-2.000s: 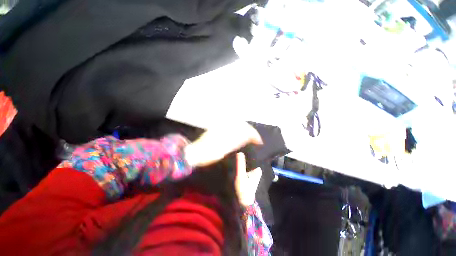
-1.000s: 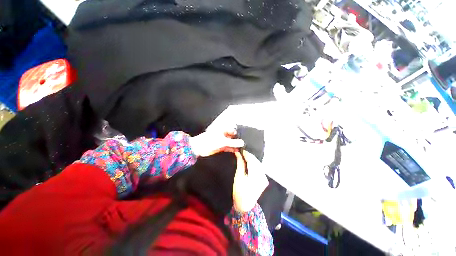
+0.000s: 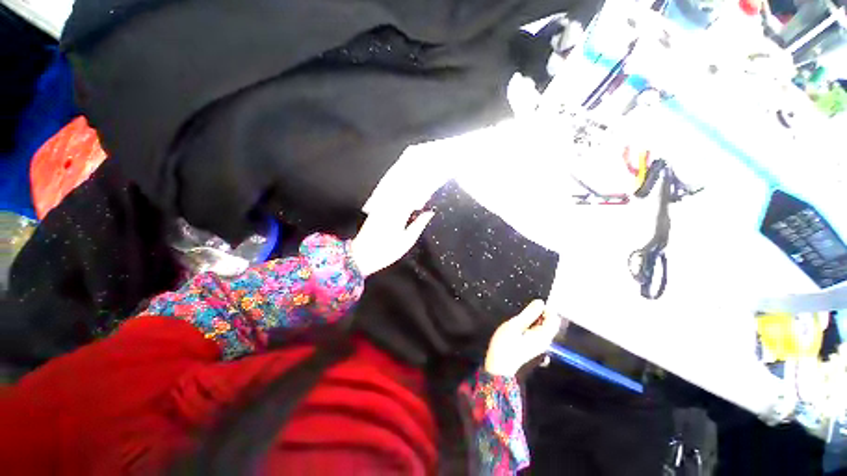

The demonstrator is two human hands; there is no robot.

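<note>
A glitter-flecked black fabric piece point(image 3: 488, 246) lies spread over the front edge of the white table point(image 3: 631, 339) and hangs down to the lap. My left hand point(image 3: 392, 244) rests at its left side, thumb apart from the fingers; whether it pinches the cloth is unclear in the glare. My right hand point(image 3: 525, 339) holds the lower right corner of the fabric between thumb and fingers. Black fabric shears point(image 3: 658, 228) lie on the table to the right, beside a small tool with a red handle point(image 3: 604, 198).
A large black cloth pile point(image 3: 279, 121) fills the left and back. A red stool point(image 3: 67, 167) stands at the far left. Crumpled clear plastic point(image 3: 218, 253) lies by my left forearm. A dark control panel point(image 3: 806, 237) and a yellow item point(image 3: 789, 335) are at the right.
My hands were close together on a small folded part of the fabric. They are now apart, my right hand further right, and the fabric is spread with its glittery face showing.
</note>
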